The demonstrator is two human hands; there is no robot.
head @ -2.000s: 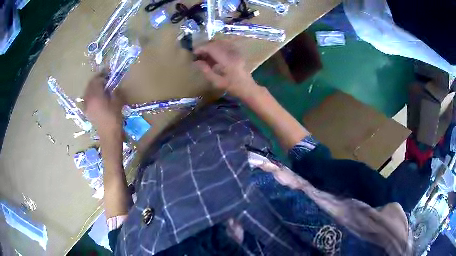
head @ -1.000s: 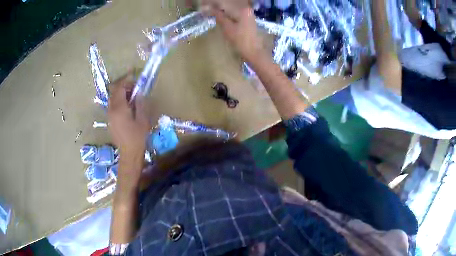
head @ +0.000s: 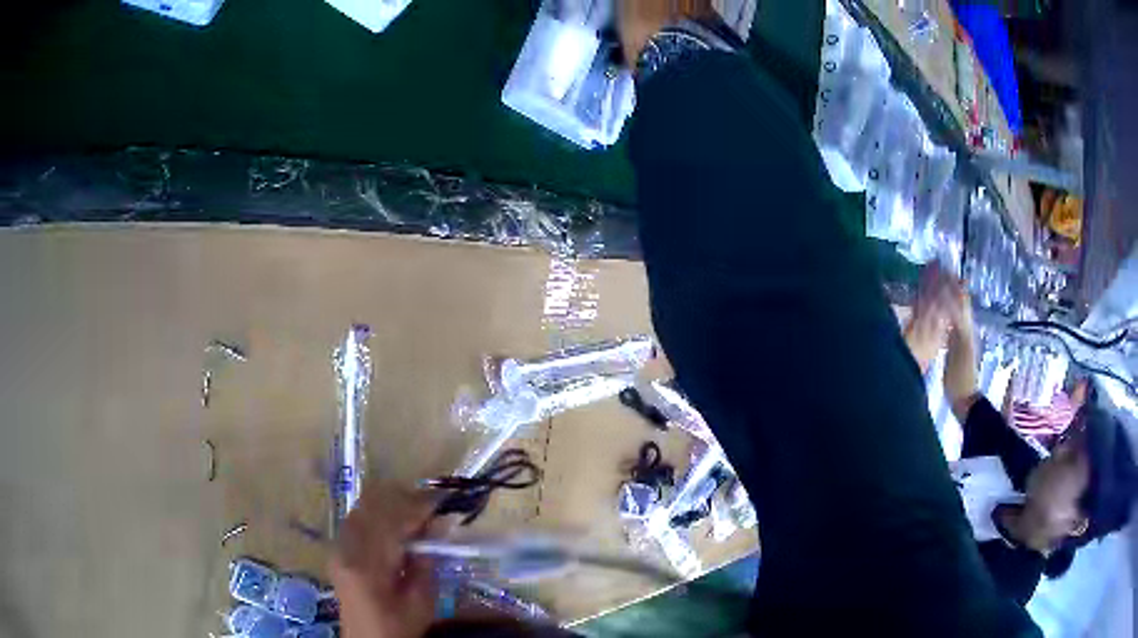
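Observation:
My left hand is low in the picture, blurred, with its fingers closed around a blurred bagged stick-shaped part. A black cable lies against or just beside its fingers; I cannot tell if it is held. My right arm reaches up across the bench; my right hand is cut off by the top edge, beside a clear-wrapped white tray on the dark green belt. Its fingers are hidden. One bagged stick lies left of centre. More bagged sticks lie in the middle.
Small bagged accessories sit at lower left. Thin metal pins lie loose on the left. A small coppery pile is near the belt. Another black cable lies by packets. A neighbouring worker and wrapped trays are at right.
The view has swung toward the belt. My right hand has moved from the bagged parts up to the tray. My left hand now has a different-lying stick, with a cable beside it.

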